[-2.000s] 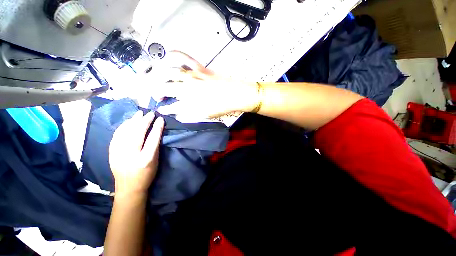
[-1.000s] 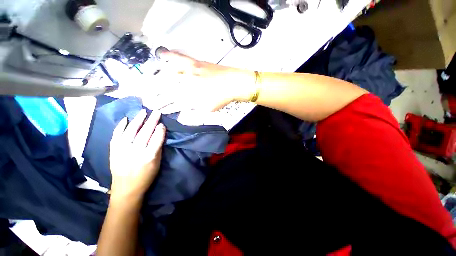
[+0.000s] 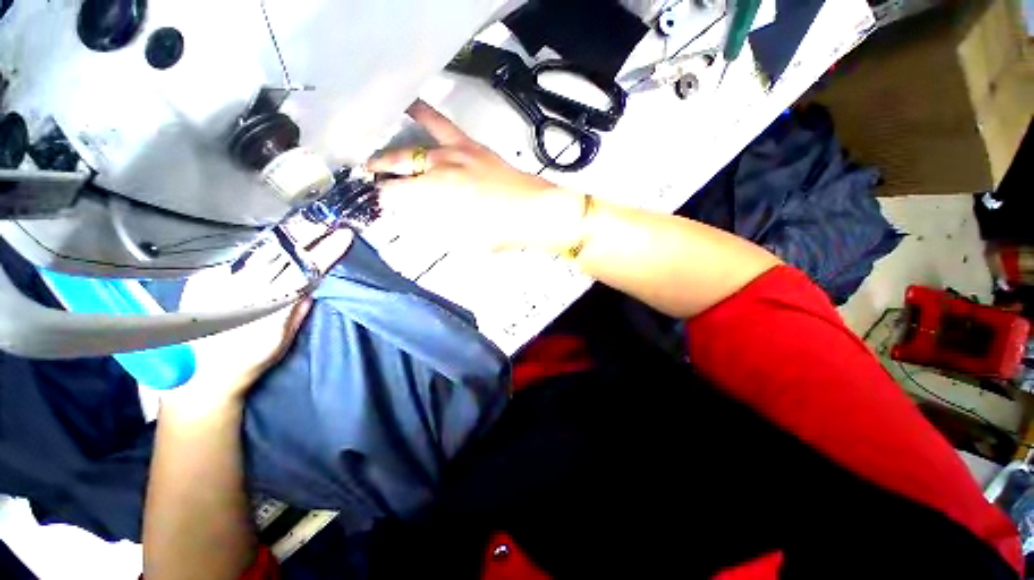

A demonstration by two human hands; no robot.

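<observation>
The navy garment panel [image 3: 363,374] lies in folds over the front of the machine table, its far end at the presser foot and needle area [image 3: 340,204]. My left hand [image 3: 232,334] is at the panel's left side, fingertips by the needle area. The white machine arm's curved edge hides part of it, so its grip is unclear. My right hand [image 3: 465,198] is bare, with a ring. Its fingers are apart, beside and beyond the needle area, partly washed out by glare. I see nothing held in it.
Black-handled shears [image 3: 561,113] lie beyond my right hand. Dark scraps [image 3: 584,34], metal wheels [image 3: 686,85] and a green-handled tool [image 3: 739,28] are farther back. A light-blue plastic piece [image 3: 159,357] is by my left wrist. Dark cloth [image 3: 794,204] is heaped below the table at right.
My left hand has moved forward and left, partly behind the machine arm. My right hand has moved slightly, fingers now spread. The panel is turned and more bunched. The view has shifted.
</observation>
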